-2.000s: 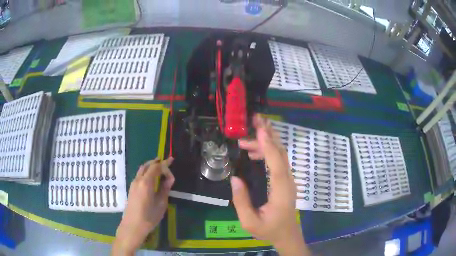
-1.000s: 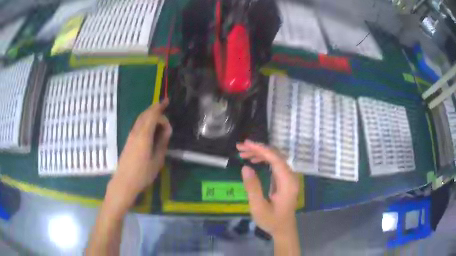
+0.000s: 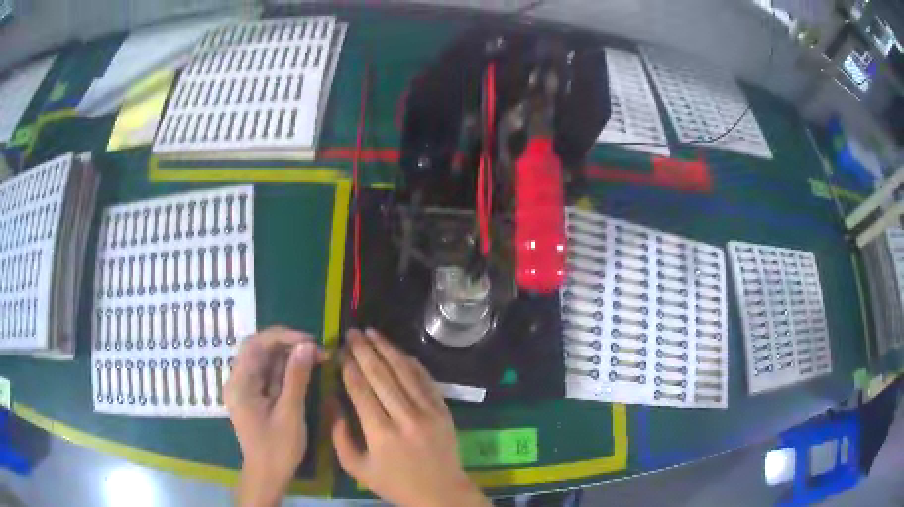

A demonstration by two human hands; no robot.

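My left hand (image 3: 270,396) is at the right edge of the left tray of small dark parts (image 3: 173,297). Its thumb and forefinger meet; whether a small part is between them is too blurred to tell. My right hand (image 3: 406,426) is just right of it, fingers stretched forward and thumb apart. No part shows in it, though its palm is hidden. The black test fixture (image 3: 436,183) stands behind my hands, with a silver round seat (image 3: 461,315) at its front. Its red clamp handle (image 3: 540,218) is behind and right of the seat.
Two part trays (image 3: 644,307) (image 3: 781,315) lie right of the fixture. Stacked trays (image 3: 38,257) are at far left, more (image 3: 248,89) at back left. A white strip (image 3: 462,393) and green label (image 3: 510,447) are partly covered by my right hand. Thin red wires (image 3: 485,158) run down the fixture.
My right hand has moved left from the fixture's right front to beside my left hand. The left hand's thumb and forefinger are now together. The camera view has shifted, with the fixture further right in it.
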